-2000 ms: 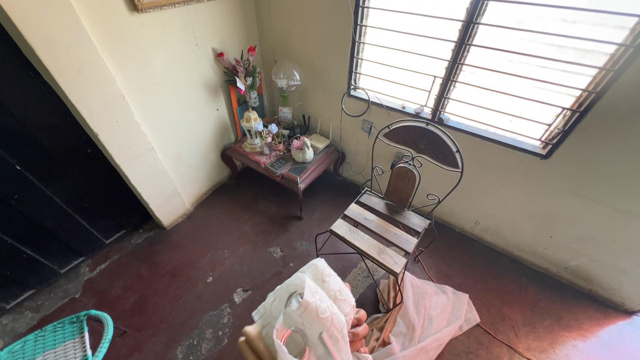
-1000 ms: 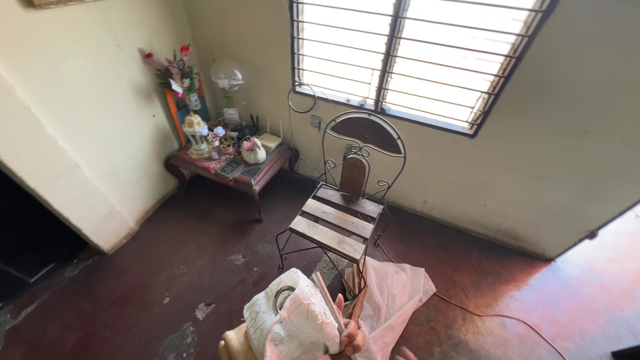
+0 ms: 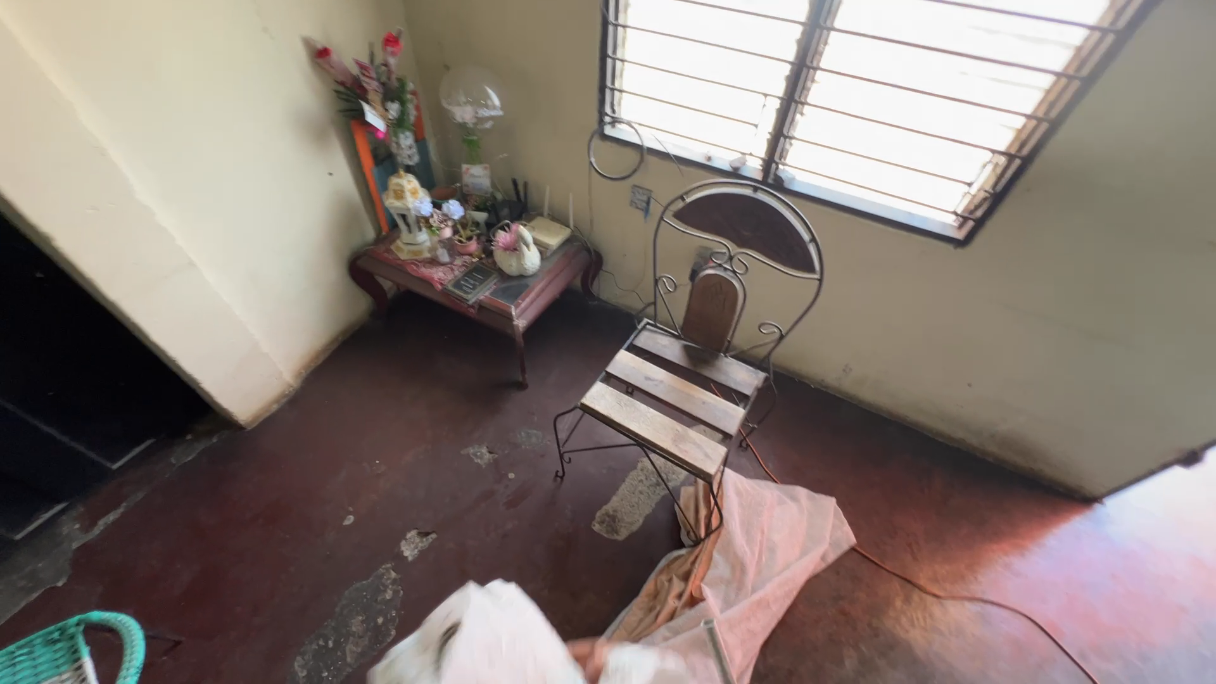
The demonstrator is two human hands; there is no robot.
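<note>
A white cloth bundle point(image 3: 484, 636), blurred by motion, lies at the bottom edge of the view. Just to its right a small part of a hand point(image 3: 591, 655) shows against the cloth; it looks like my right hand, but its fingers are mostly hidden. A thin, light-coloured rod point(image 3: 717, 650) stands up right of the cloth. Pale pink translucent sheeting point(image 3: 784, 532) hangs and spreads from below the front of the chair down toward the hand, with brownish fabric point(image 3: 665, 591) along its left side. My left hand cannot be seen.
A metal-framed chair with wooden slats point(image 3: 665, 404) stands ahead. Behind it on the left is a low wooden table point(image 3: 546, 285) with flowers, a white swan-shaped pot point(image 3: 516, 252) and ornaments. An orange cord point(image 3: 936, 594) crosses the floor at right. A turquoise woven chair point(image 3: 71, 651) is at lower left.
The white cloth and the hand beside it have moved lower in the view and are now largely cut off. The round metal-looking item seen on the cloth earlier is no longer clear.
</note>
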